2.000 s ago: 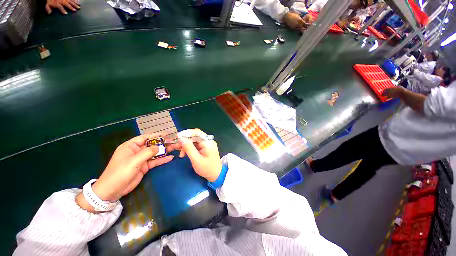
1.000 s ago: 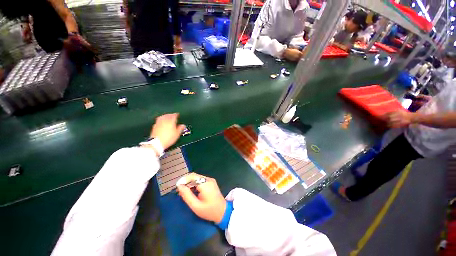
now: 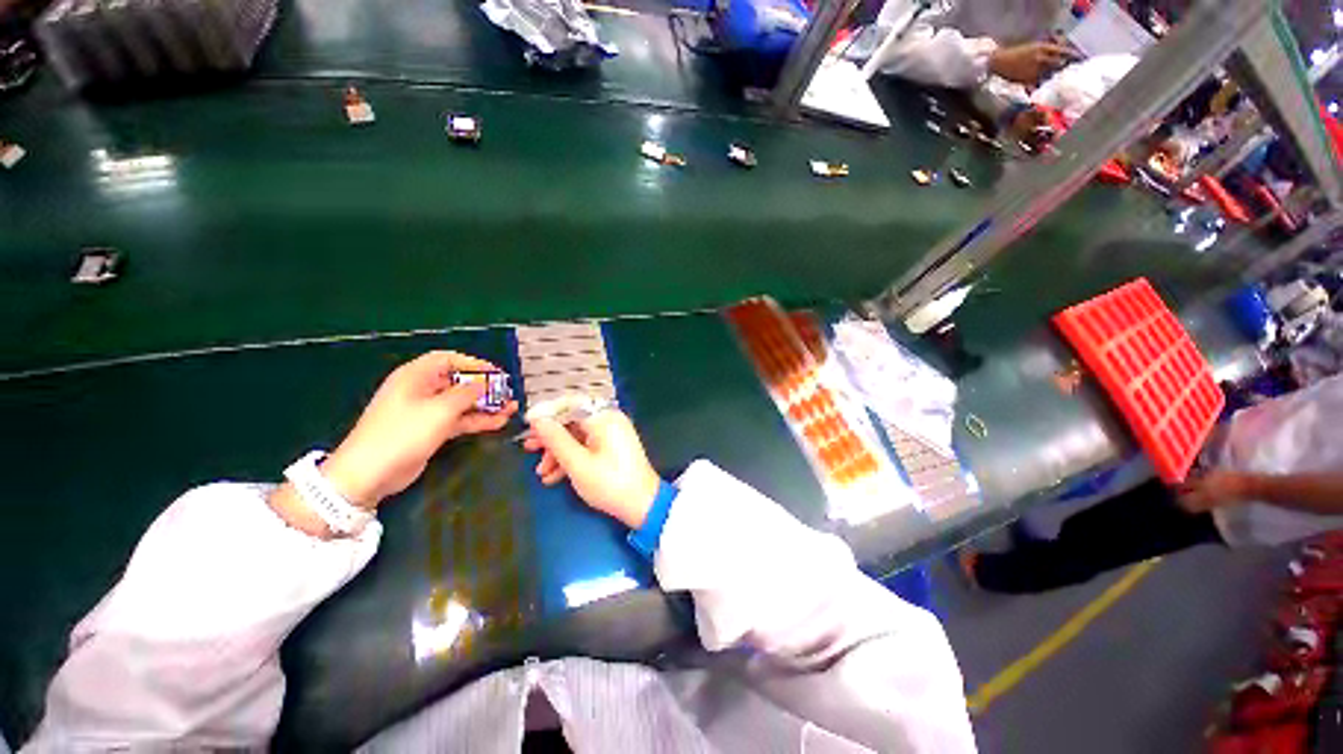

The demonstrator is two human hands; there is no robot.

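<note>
My left hand (image 3: 408,427) holds a small device module (image 3: 486,389), silvery with dark edges, between thumb and fingers. My right hand (image 3: 597,463) holds tweezers (image 3: 567,408) with a whitish grip, close to the module's right side; whether the tip touches it cannot be told. The beige adhesive strips (image 3: 564,363) lie just behind both hands on a blue release liner (image 3: 577,538). An amber transparent sticker sheet (image 3: 474,545) lies left of the liner, partly under my left hand and forearm.
Orange sticker sheet (image 3: 813,408), crumpled clear bag (image 3: 896,386) and spare strip sheet (image 3: 931,467) lie right. Modules sit spaced along the green belt (image 3: 295,221). A metal post (image 3: 1016,184) stands beyond. A person at right holds a red gridded tray (image 3: 1141,373).
My left hand has come back from the belt and now holds a module beside the tweezers. The view has shifted. The red tray is now tilted with its grid showing.
</note>
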